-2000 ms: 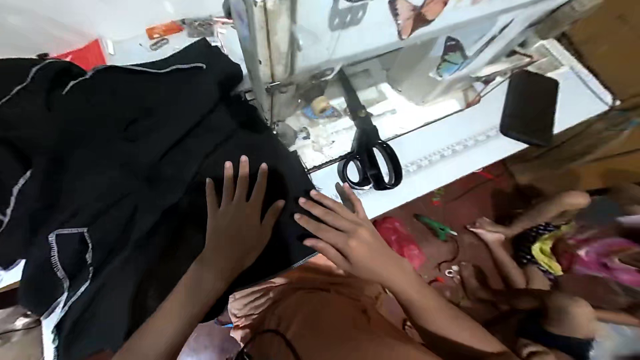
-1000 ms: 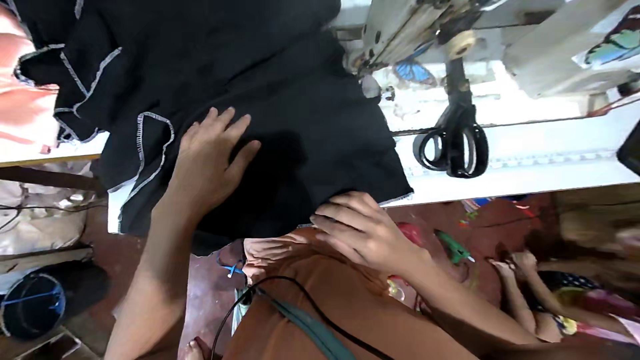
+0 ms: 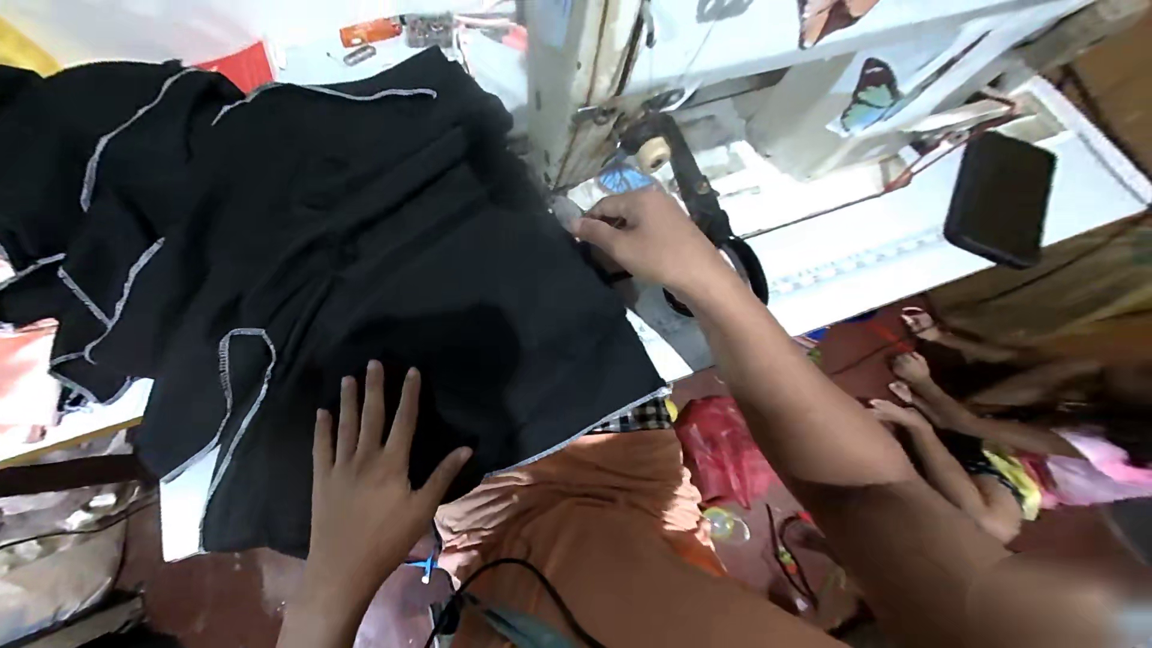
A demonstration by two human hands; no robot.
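Note:
Black fabric [image 3: 405, 261] with white overlocked edges lies across the white sewing table, its lower edge hanging over the front. My left hand [image 3: 373, 477] rests flat on its lower part, fingers spread. At the fabric's right edge, beside the sewing machine [image 3: 585, 81], my right hand [image 3: 634, 234] has its thumb and fingertips drawn together; whether they pinch anything cannot be told. Black-handled scissors [image 3: 747, 270] lie on the table behind my right wrist, partly hidden by it.
A black phone-like object [image 3: 1001, 198] lies on the table at the right, near a ruler-like strip [image 3: 855, 261]. An orange item [image 3: 371, 32] lies behind the fabric. Other people's legs and feet [image 3: 936, 432] are on the floor at the lower right, near a red plastic bag [image 3: 724, 450].
My right hand has left the fabric's front corner and moved up to its right edge by the machine. My left hand stays on the fabric. The view has swung between frames.

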